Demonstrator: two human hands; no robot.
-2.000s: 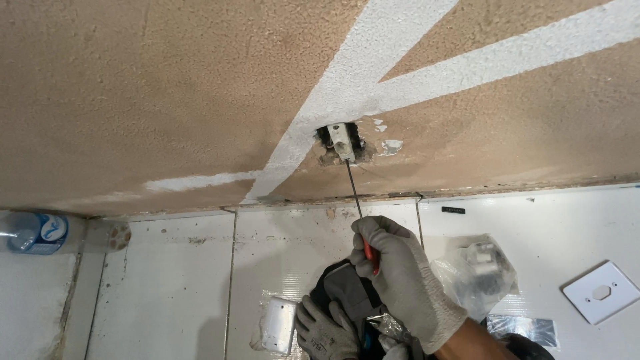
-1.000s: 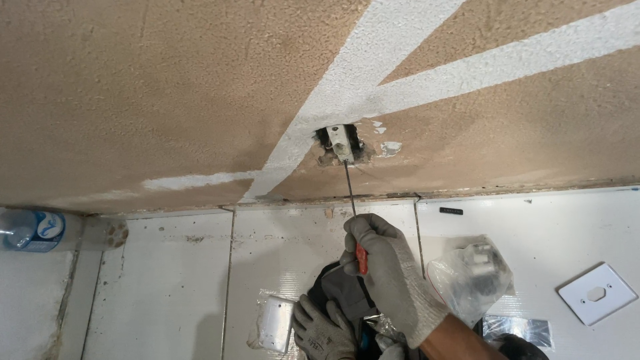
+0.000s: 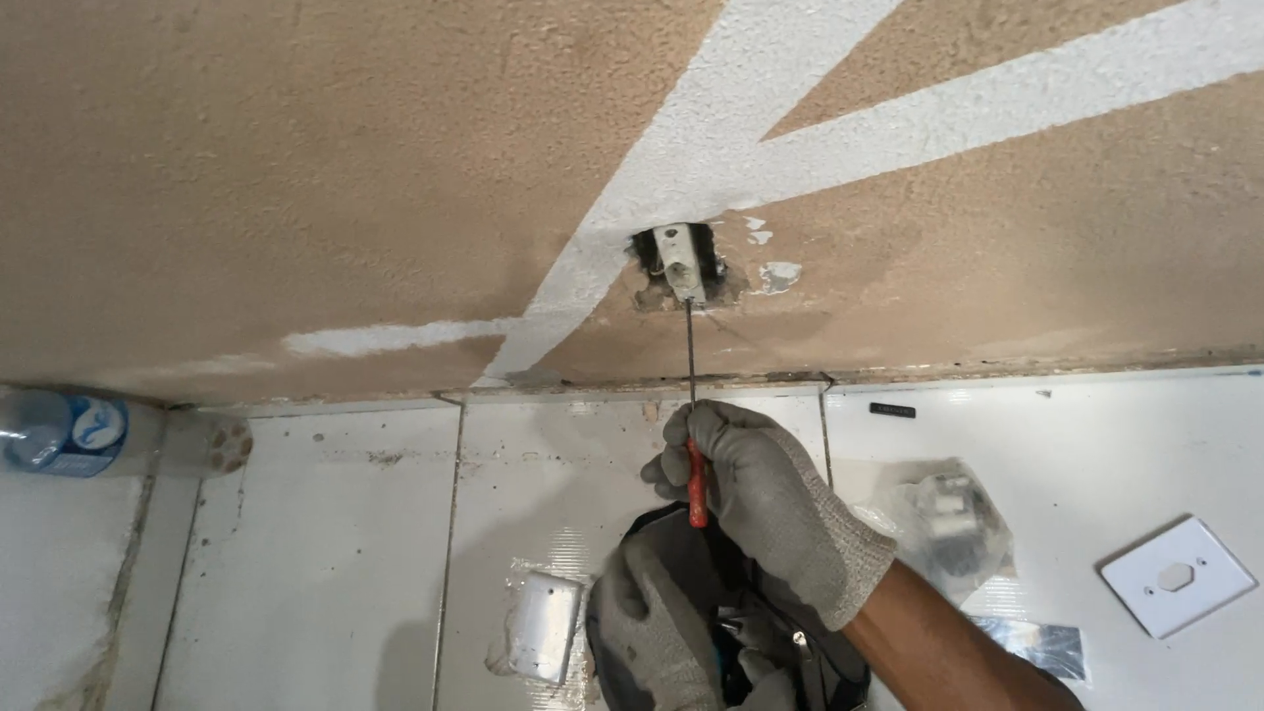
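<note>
My right hand (image 3: 770, 494), in a grey work glove, grips a screwdriver by its red handle (image 3: 697, 486). The long thin shaft points up to the lower end of a white electrical socket module (image 3: 679, 262), which sits in a rough hole in the tan wall. My left hand (image 3: 657, 617), gloved too, rests on a dark fabric bag (image 3: 671, 533) below; its fingers are partly hidden, so what it holds cannot be told. A white rectangular plate in clear wrap (image 3: 545, 627) lies just left of the bag.
On the white tiles at right lie a clear plastic bag of small parts (image 3: 953, 523), a white outlet cover plate (image 3: 1177, 576), a silvery packet (image 3: 1037, 647) and a small black strip (image 3: 892, 410). A clear plastic bottle with a blue label (image 3: 99, 434) lies far left.
The fingers of my right hand have shifted on the screwdriver, showing more of the red handle. The socket module stays in the wall hole.
</note>
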